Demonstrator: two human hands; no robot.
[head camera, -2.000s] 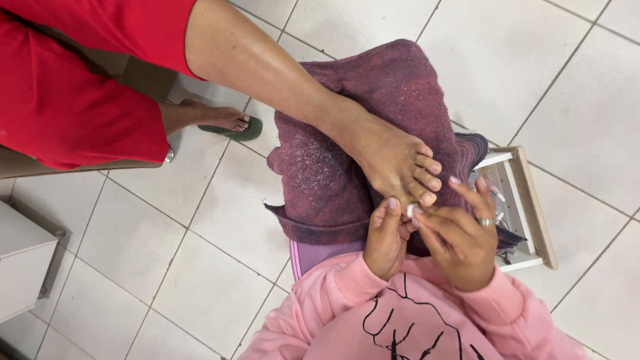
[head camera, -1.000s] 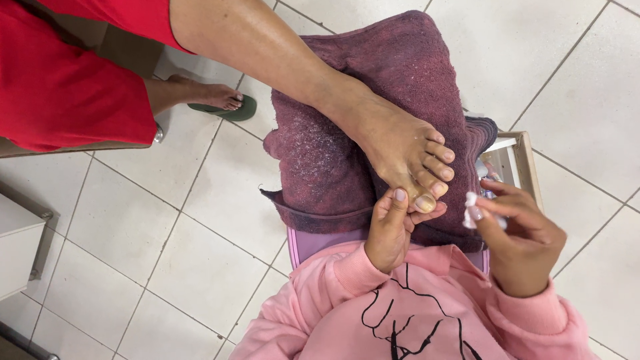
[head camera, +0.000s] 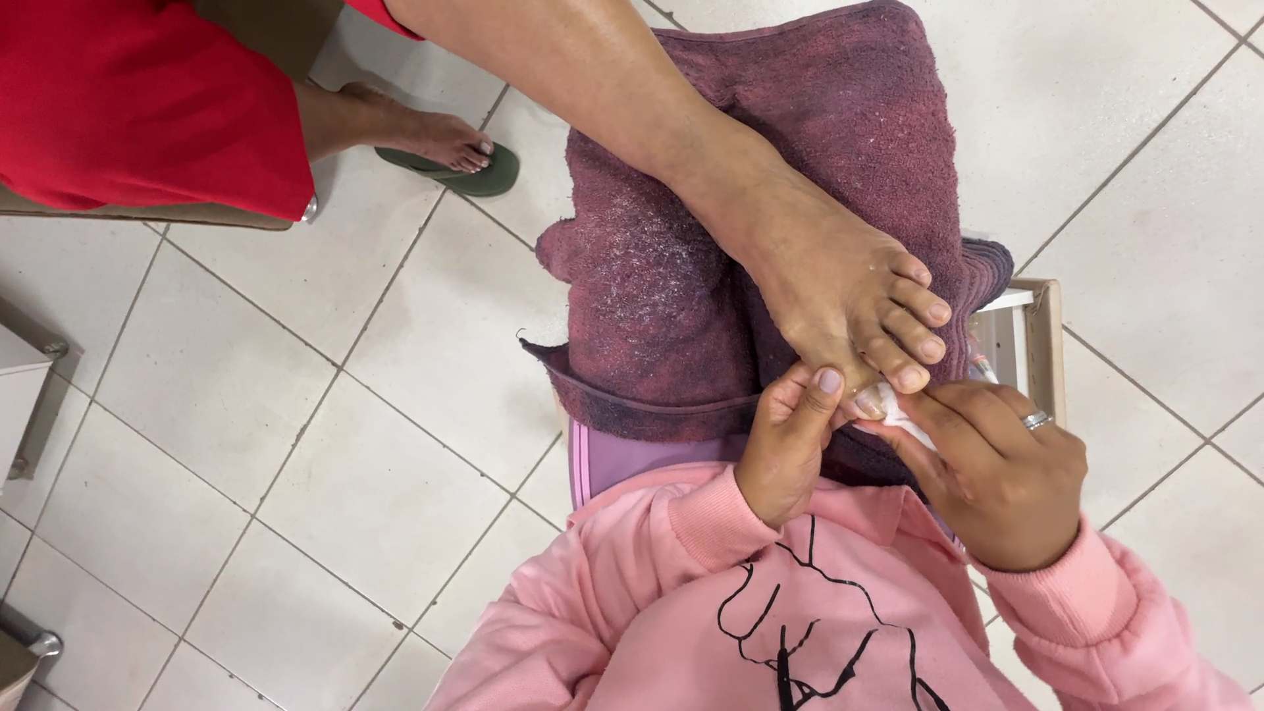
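Another person's bare foot (head camera: 810, 257) rests on a maroon towel (head camera: 652, 286) spread over my lap. My left hand (head camera: 795, 425) grips the big toe (head camera: 854, 383) from its inner side, thumb on top. My right hand (head camera: 987, 454), with a silver ring (head camera: 1036, 420), pinches a white cotton wad (head camera: 904, 417) against the big toe's nail. The wad is partly hidden by my fingers. White powdery flecks lie on the towel left of the foot.
A drawer or tray with a light wooden edge (head camera: 1045, 336) stands right of the towel, small items inside. The person's other foot (head camera: 434, 133) wears a green flip-flop (head camera: 491, 176) on the tiled floor. White furniture (head camera: 20, 395) is at the left edge.
My right hand has moved left, back to the big toe, with the white cotton; one second ago it was held away from the foot. My left hand stays at the toe.
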